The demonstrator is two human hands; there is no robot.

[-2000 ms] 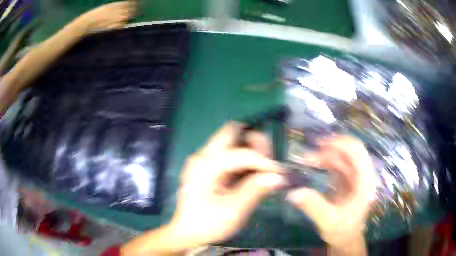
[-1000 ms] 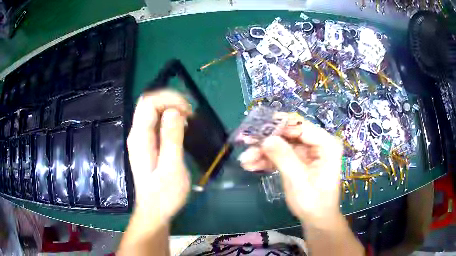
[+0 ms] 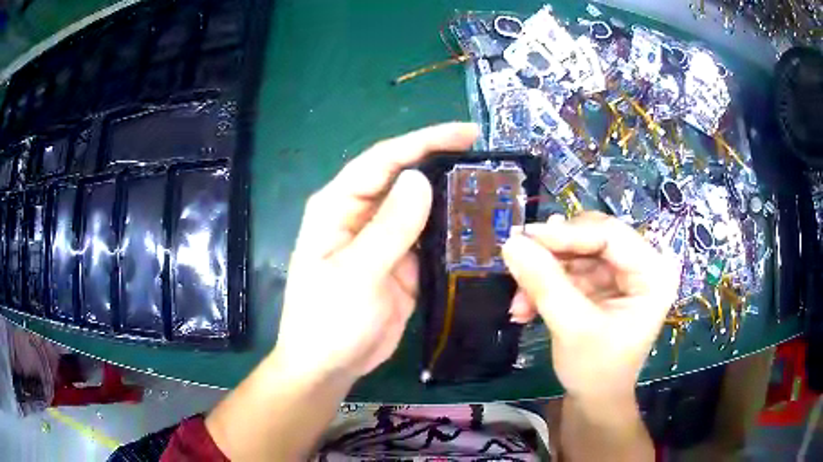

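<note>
A black oblong housing (image 3: 483,334) stands roughly upright in the picture, in front of me. A brown-faced circuit board (image 3: 483,217) with small blue parts lies in its upper end. An orange flex cable (image 3: 447,320) runs from the board down the housing's left side to a small bright tip. My left hand (image 3: 361,253) grips the housing at its left edge, thumb beside the board. My right hand (image 3: 591,298) is at the board's right edge, thumb and index finger pinched together near a thin red wire (image 3: 533,199); whether they hold it is hard to tell.
A black blister tray (image 3: 117,226) lies at left on the green bench (image 3: 334,81). A pile of board assemblies (image 3: 623,135) with orange strips lies at right on clear plastic. A black desk fan (image 3: 801,104) stands at the right edge. Red items (image 3: 95,383) show below the bench.
The board has moved from my right hand into the housing's upper end. The housing has turned more upright and moved right. Its flex cable now lies along the housing. My right fingers are at the board's edge.
</note>
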